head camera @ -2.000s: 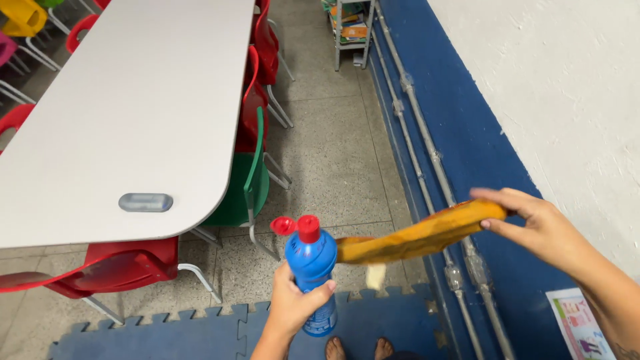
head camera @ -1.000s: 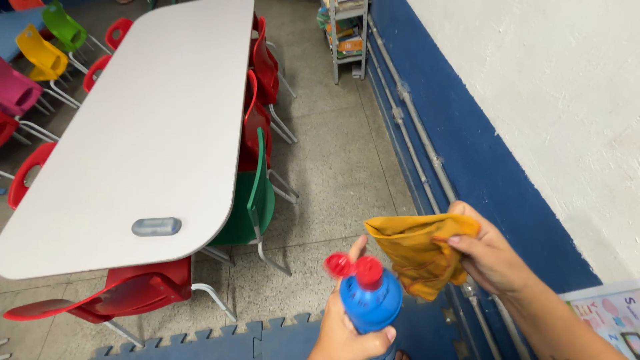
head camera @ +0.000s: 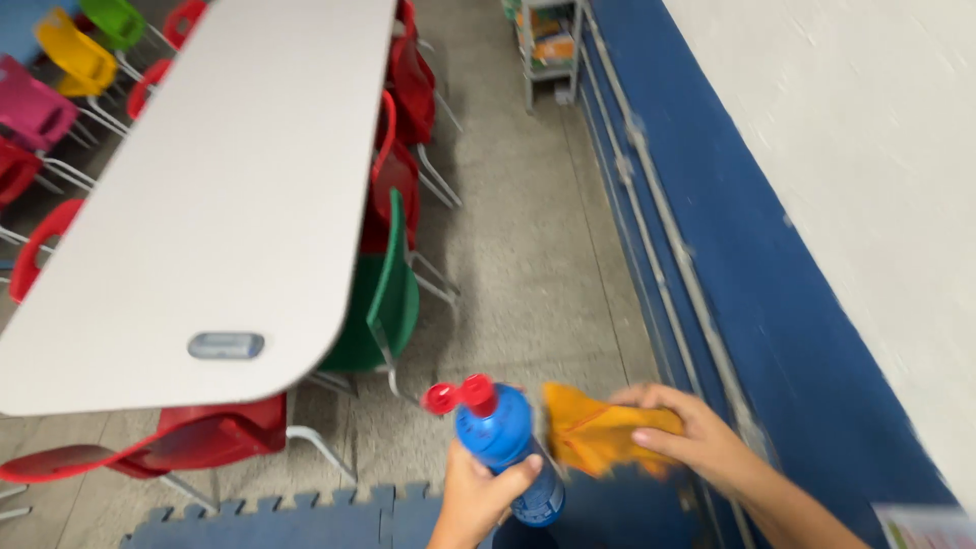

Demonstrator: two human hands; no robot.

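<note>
My left hand [head camera: 488,488] is wrapped around a blue plastic bottle [head camera: 499,431], which leans a little to the left. Its red flip-top cap [head camera: 479,394] stands open, the lid hinged out to the left. To the right of the bottle, my right hand [head camera: 679,435] pinches a folded yellow-orange cloth [head camera: 595,431] between thumb and fingers. The cloth's loose end points at the bottle's side, and whether they touch cannot be told.
A long white table [head camera: 229,168] with a grey oval object [head camera: 226,345] fills the left. Red chairs [head camera: 221,442] and a green chair [head camera: 385,305] surround it. Pipes [head camera: 686,267] run along the blue wall at right, near a metal shelf [head camera: 550,72]. Blue foam mats [head camera: 343,518] lie below.
The cloth was stretched out long two seconds ago; it is now bunched in my right hand. The bottle stays in my left hand, its cap open throughout.
</note>
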